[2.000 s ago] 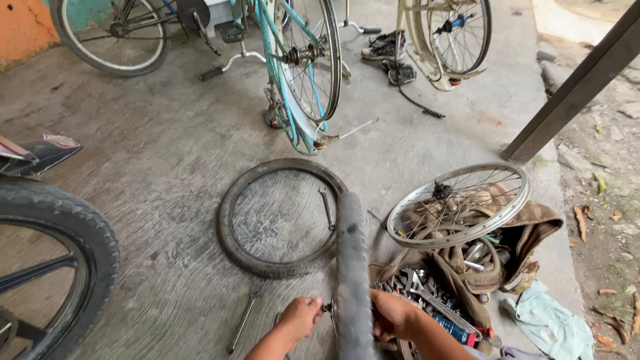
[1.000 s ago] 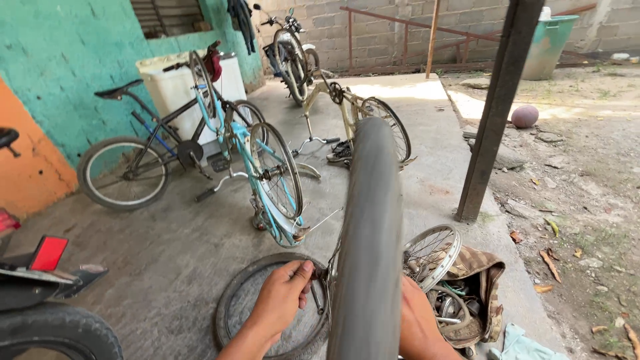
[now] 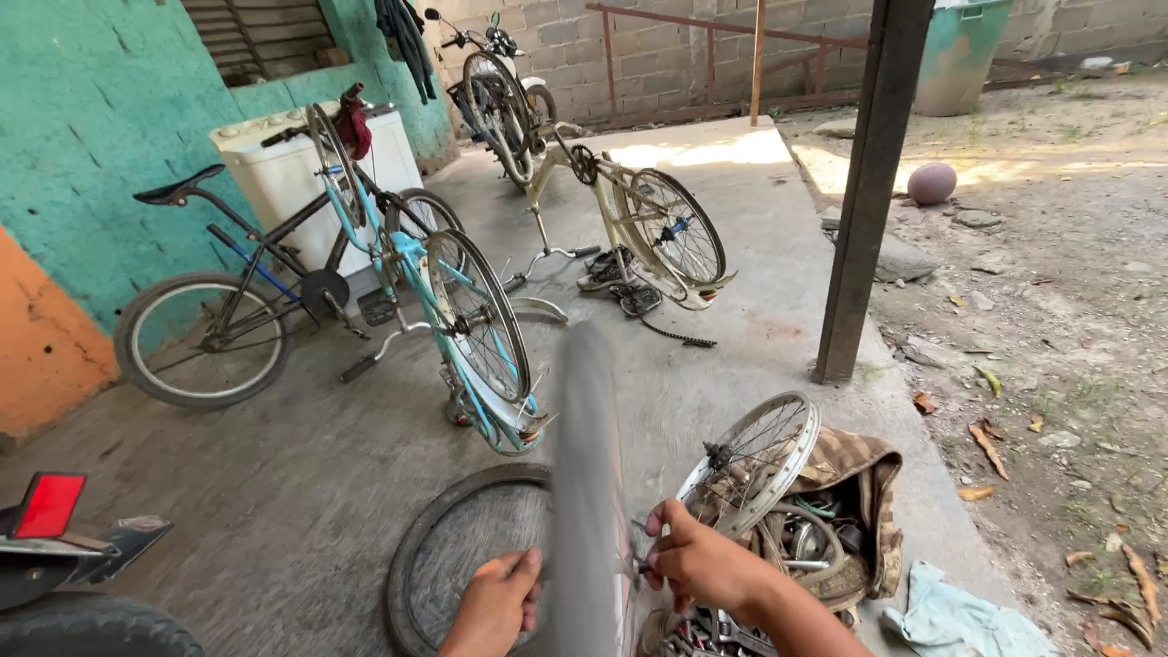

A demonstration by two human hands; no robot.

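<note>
A bicycle wheel with its tire stands upright between my hands, edge-on to me and blurred. My left hand is at its left side, fingers curled near the hub area, which the tire hides. On the right side my right hand has its thumb and fingers on a small dark part at the axle. Behind the wheel a loose tire lies flat on the concrete floor. To the right, a bare spoked rim leans on a brown patterned bag of parts, with metal tools in front of it.
An upturned light-blue bicycle and an upturned cream bicycle stand ahead, a black bicycle at the left. A dark metal post rises at right. A motorcycle's rear tire is at lower left, a pale cloth at lower right.
The view has tilted up since the oldest frame. Both hands have stayed beside the upright wheel; my right hand, largely hidden behind the tire one second ago, now shows at its right side.
</note>
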